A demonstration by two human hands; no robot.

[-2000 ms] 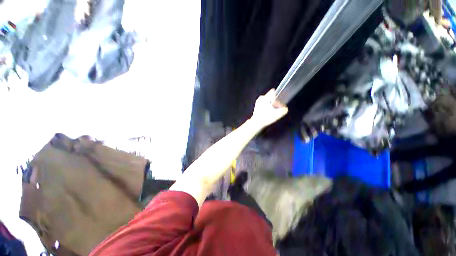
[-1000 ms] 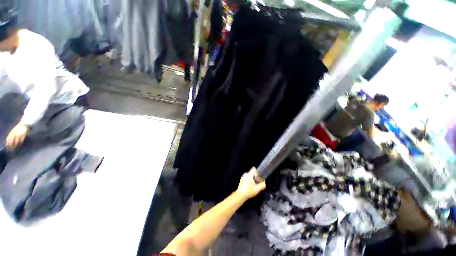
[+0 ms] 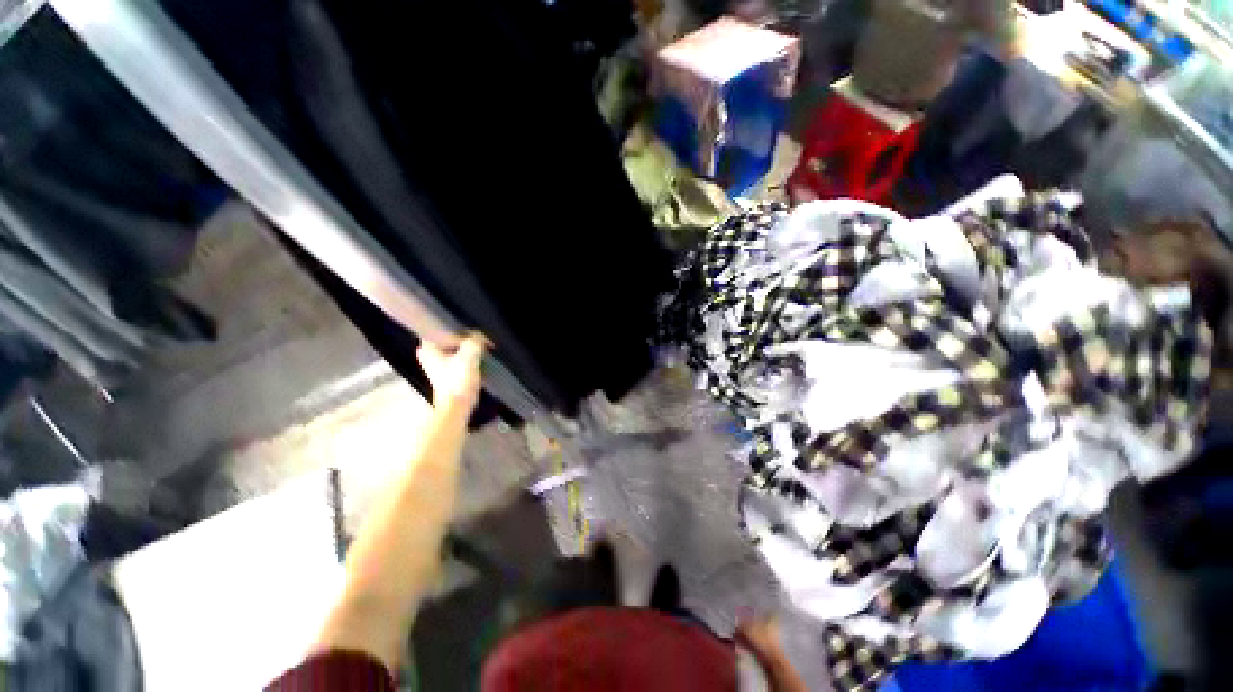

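Observation:
My left hand (image 3: 453, 362) is closed around the silver metal post (image 3: 291, 203) of a garment rack, left of centre. The post slants from the upper left down to the floor. Black garments (image 3: 500, 189) hang beside the post as a large dark mass. A small blurred skin-coloured part of my right arm or hand (image 3: 768, 652) shows at the bottom edge, beside my dark red clothing. It is cut off, and what its fingers do cannot be seen.
A heap of black-and-white check garments (image 3: 947, 406) bulges over a blue crate (image 3: 1068, 642) at right. A white table (image 3: 216, 581) is at lower left. A box (image 3: 730, 81) and a red object (image 3: 855, 149) lie behind the heap. Grey garments (image 3: 68, 298) hang at left.
My left hand still grips the post, which now slants the other way, towards the upper left. The check heap appears larger and nearer. The person in white is out of view.

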